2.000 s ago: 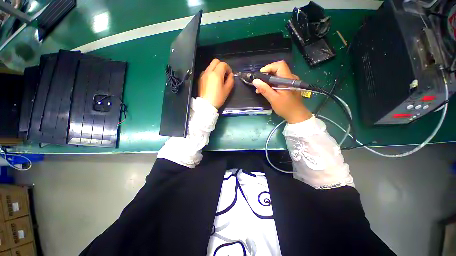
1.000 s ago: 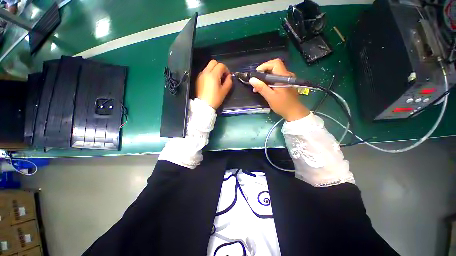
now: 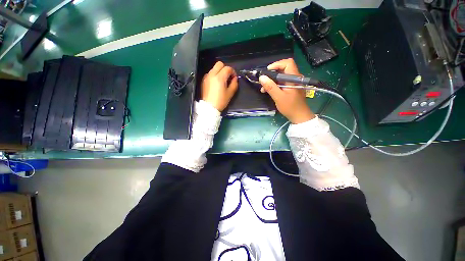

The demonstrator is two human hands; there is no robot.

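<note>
My right hand (image 3: pixel 288 92) grips the black soldering iron (image 3: pixel 291 78), its tip pointing left, close to my left fingertips. My left hand (image 3: pixel 219 86) rests over the left part of the flat black panel (image 3: pixel 250 102), thumb and fingertips together near the iron's tip. Whether they pinch a wire is too small to tell. An upright black panel (image 3: pixel 179 107) stands on edge just left of my left hand, with a coiled thin black cable (image 3: pixel 178 81) on its left face. The joint under the tip is not clear.
Overlapping black ribbed panels (image 3: pixel 99 127) lie at the left. A black iron stand (image 3: pixel 318 41) is behind the work. The soldering station (image 3: pixel 403 66) with red displays is at right. A pale tube (image 3: pixel 377 149) loops across the bench's front edge. Cartons (image 3: pixel 15 224) sit low at left.
The iron's tip has shifted slightly up and away from my left fingertips, leaving a small gap. My left hand has barely moved.
</note>
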